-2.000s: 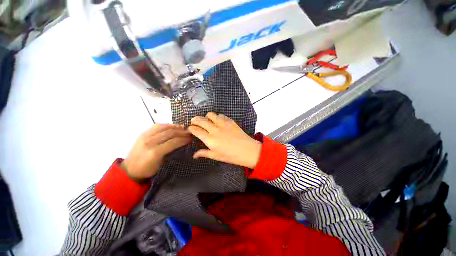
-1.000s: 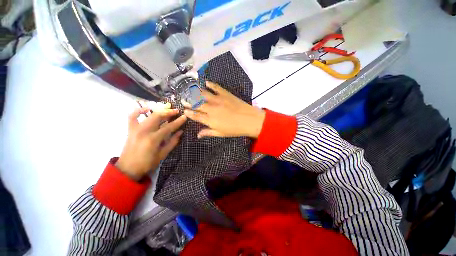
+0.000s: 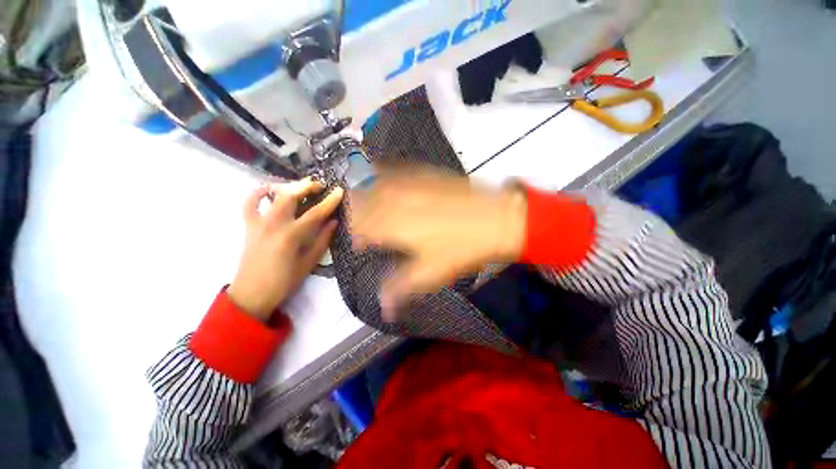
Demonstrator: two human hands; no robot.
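Note:
A dark checked fabric panel point(image 3: 414, 137) lies under the sewing machine's presser foot area point(image 3: 332, 163) and runs back to the table's front edge, where it hangs over. My left hand point(image 3: 284, 240) has its fingertips on the fabric's left edge beside the foot, thumb and fingers close together; whether it pinches the cloth I cannot tell. My right hand point(image 3: 431, 234) is blurred, spread over the fabric right of the foot, and hides part of it. The needle tip is too small to make out.
The white machine head with "JACK" lettering point(image 3: 449, 38) spans the top. Scissors with red and yellow handles point(image 3: 619, 108) lie right of it, beside black scraps point(image 3: 495, 69). The grey table edge point(image 3: 632, 160) slants across. A dark cloth heap point(image 3: 761, 211) and a blue bin point(image 3: 662, 194) are at the right.
The right hand has moved back from the foot, toward the right, and is blurred. The fabric's near end has swung to the right. The left hand stays beside the foot.

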